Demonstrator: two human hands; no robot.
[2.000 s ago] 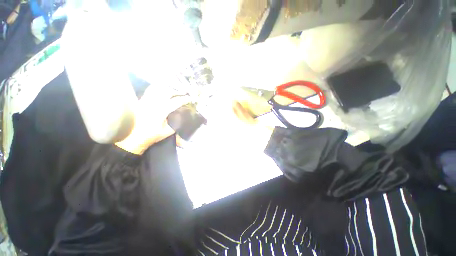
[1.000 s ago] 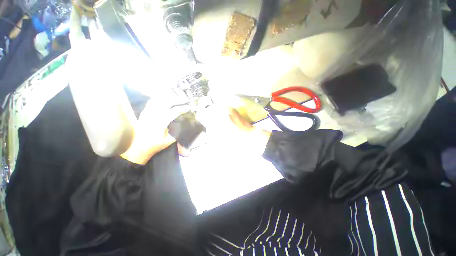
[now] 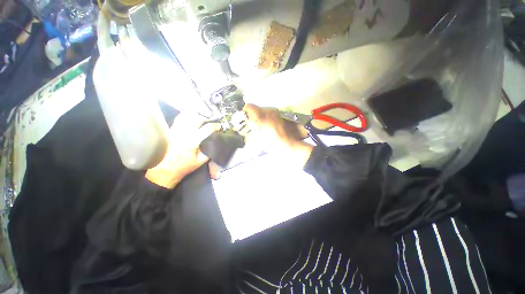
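Observation:
A small dark fabric piece point(image 3: 222, 147) lies at the presser foot and needle area point(image 3: 228, 103) under strong glare. My left hand point(image 3: 183, 154) is on the left side of the piece, partly hidden by the rounded white lamp point(image 3: 131, 118); its fingers press or hold the piece's edge. My right hand point(image 3: 277, 133) is just right of the needle, fingertips close to the presser foot; glare hides whether it grips cloth. Scissors point(image 3: 339, 118) with one red and one dark blue loop lie right of my right hand. Black fabric point(image 3: 57, 155) spreads at the left.
The cream-white machine head point(image 3: 322, 34) crosses the top. A clear plastic bag point(image 3: 469, 109) hangs at the right, with a dark rectangular object point(image 3: 410, 106) seen by it. The bright white bed point(image 3: 265, 201) lies below my hands. Striped clothing point(image 3: 443, 258) covers my lap.
Glare has lessened, so the needle area and my right hand show more clearly. My right fingertips are nearer the presser foot. The small dark piece appears shifted slightly right. The view has moved slightly.

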